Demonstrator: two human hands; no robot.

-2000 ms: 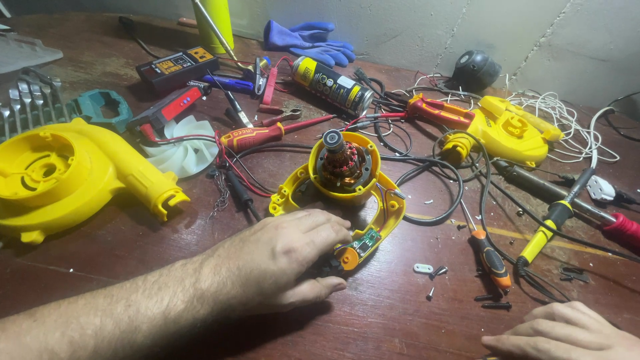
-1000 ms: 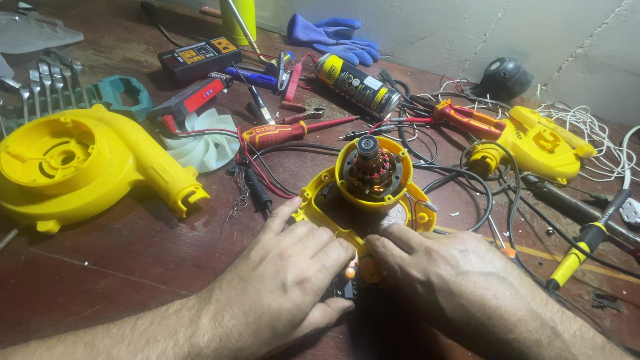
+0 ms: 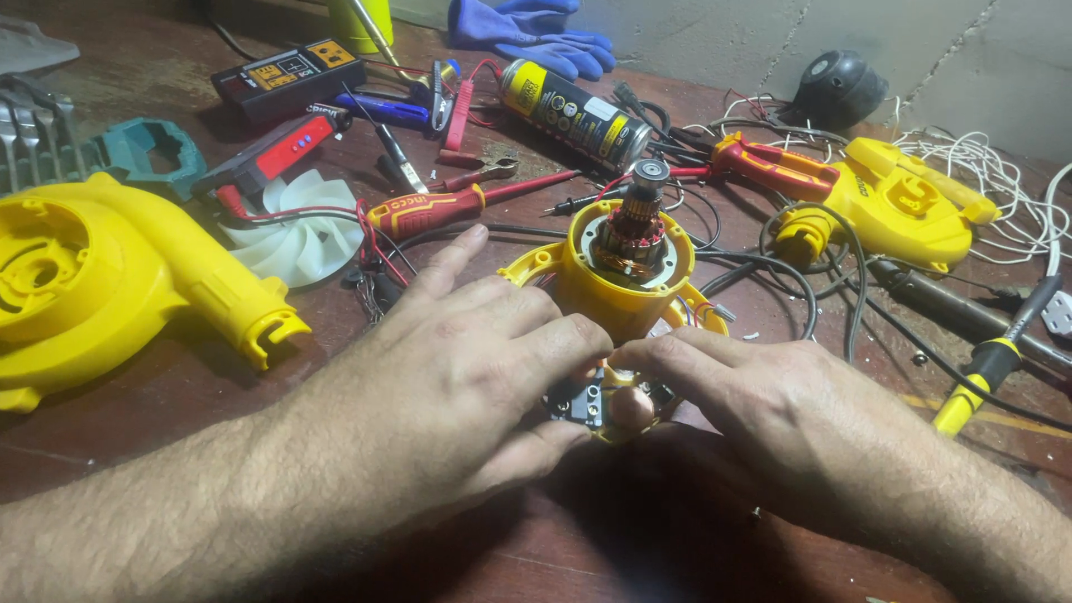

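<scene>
A yellow plastic blower housing (image 3: pixel 624 306) lies in the middle, with a motor armature (image 3: pixel 632 239) standing upright in its round part. My left hand (image 3: pixel 494 368) grips a dark switch module (image 3: pixel 584 402) at the near end of the housing, thumb below and fingers above, index finger stretched out. My right hand (image 3: pixel 737 394) reaches in from the right, its fingertips meeting the left hand's over the same end; what they pinch is hidden. Thin wires with a grey crimp connector (image 3: pixel 724 312) show at the housing's right side.
A yellow volute casing (image 3: pixel 109 276) and white fan impeller (image 3: pixel 293 230) lie left. Behind are a red-yellow screwdriver (image 3: pixel 427 209), spray can (image 3: pixel 575 113) and blue gloves (image 3: pixel 532 38). Another yellow housing part (image 3: pixel 900 205), tangled cables and a soldering iron (image 3: pixel 988 368) lie right.
My right hand has come from the lower right to the housing beside my left hand. The left index finger has stretched out. The view has shifted.
</scene>
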